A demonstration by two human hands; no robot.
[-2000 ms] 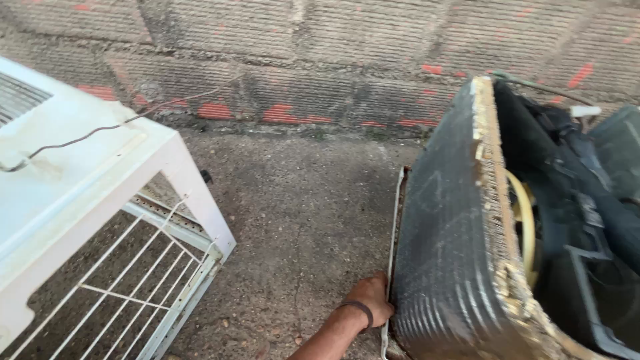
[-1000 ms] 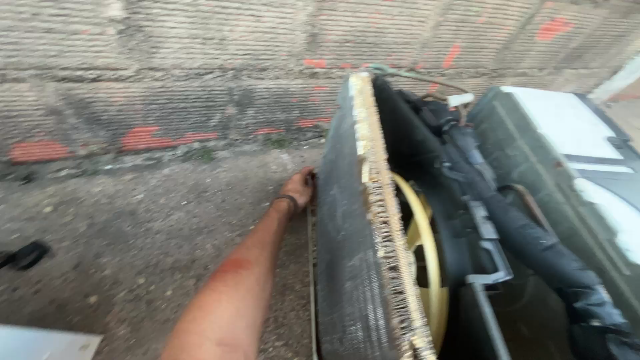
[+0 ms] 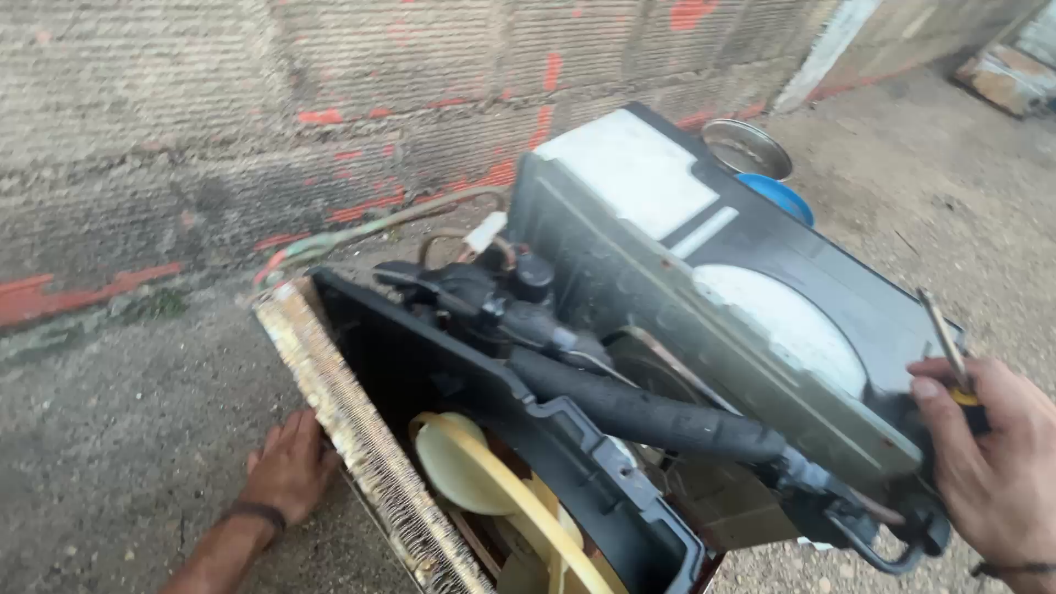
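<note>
An opened air conditioner unit, with a finned coil, a black plastic fan housing, a yellowish fan and foam-wrapped pipes, stands on the concrete. My left hand is at the outer side of the coil, low near the ground; its fingertips are partly hidden by the coil's edge. On the right, my right hand is closed around a screwdriver with a yellow and black handle, its metal shaft pointing up. That hand is beside the grey casing panel and the pipe ends.
A block wall with red paint marks runs behind the unit. A copper pipe sticks out toward it. Beyond the casing lie a round metal pan and a blue round object. A worn block-like object is at the far right.
The view has swung to the right. My right hand with the screwdriver has come into view. My left hand remains beside the coil.
</note>
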